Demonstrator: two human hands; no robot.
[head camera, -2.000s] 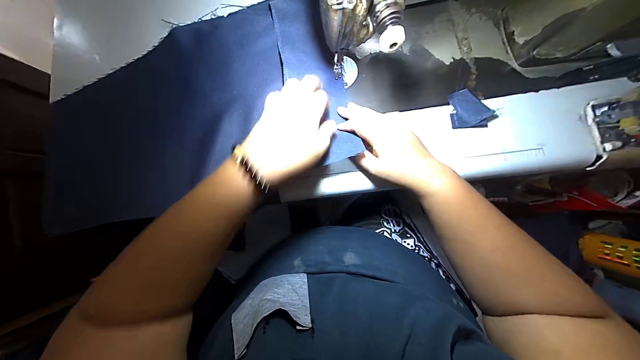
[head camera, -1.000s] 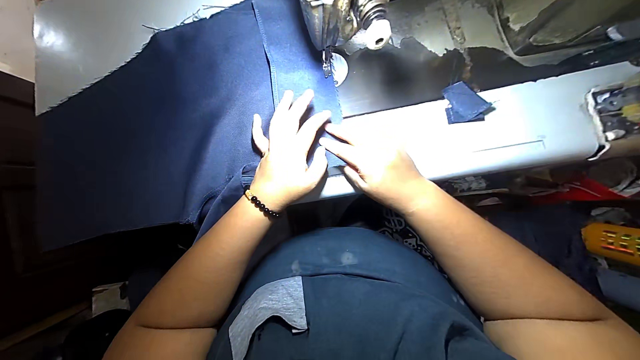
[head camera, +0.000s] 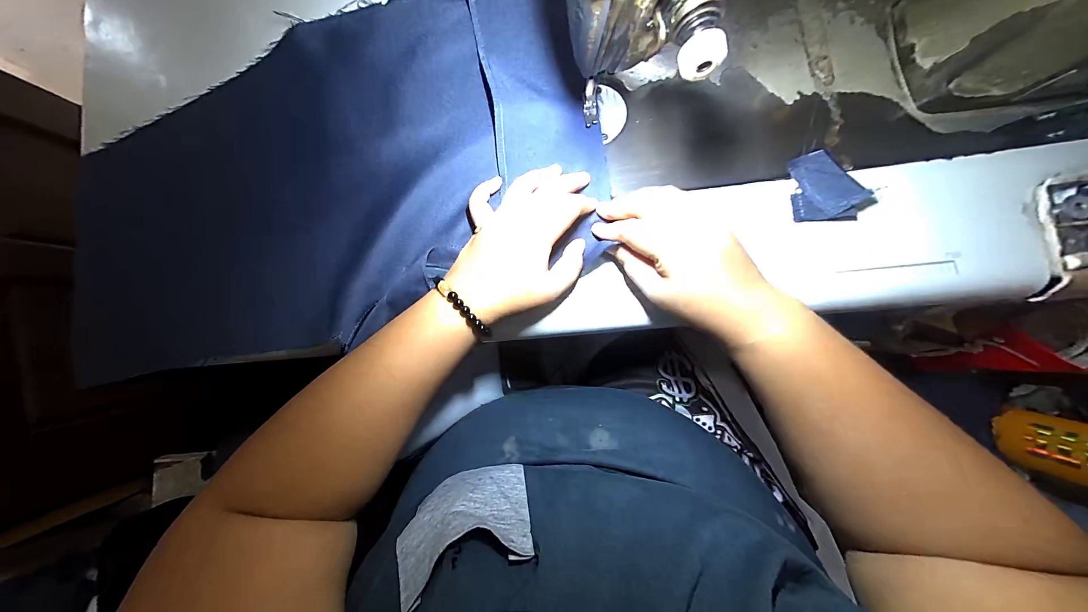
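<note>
Navy blue fabric (head camera: 280, 195) lies across the bed of a sewing machine, with a seam running down its right part and a frayed far edge. Its right edge passes beside the presser foot (head camera: 590, 104) at the round needle-plate cover. My left hand (head camera: 527, 242) rests on the fabric below the presser foot, fingers spread, pressing on it; a dark bead bracelet circles the wrist. My right hand (head camera: 680, 251) pinches the fabric's right edge between thumb and fingers, its fingertips close to those of my left hand.
The sewing machine head (head camera: 616, 34) stands above the fabric. Small navy fabric scraps (head camera: 826, 187) lie on the white machine bed (head camera: 909, 246) to the right. A yellow device with a lit display (head camera: 1044, 442) is at the far right. Grey cloth (head camera: 476, 510) lies on my lap.
Both hands have stayed close together at the fabric's right edge. My left hand's fingers are spread wider than two seconds ago, and the fabric near its wrist has bunched.
</note>
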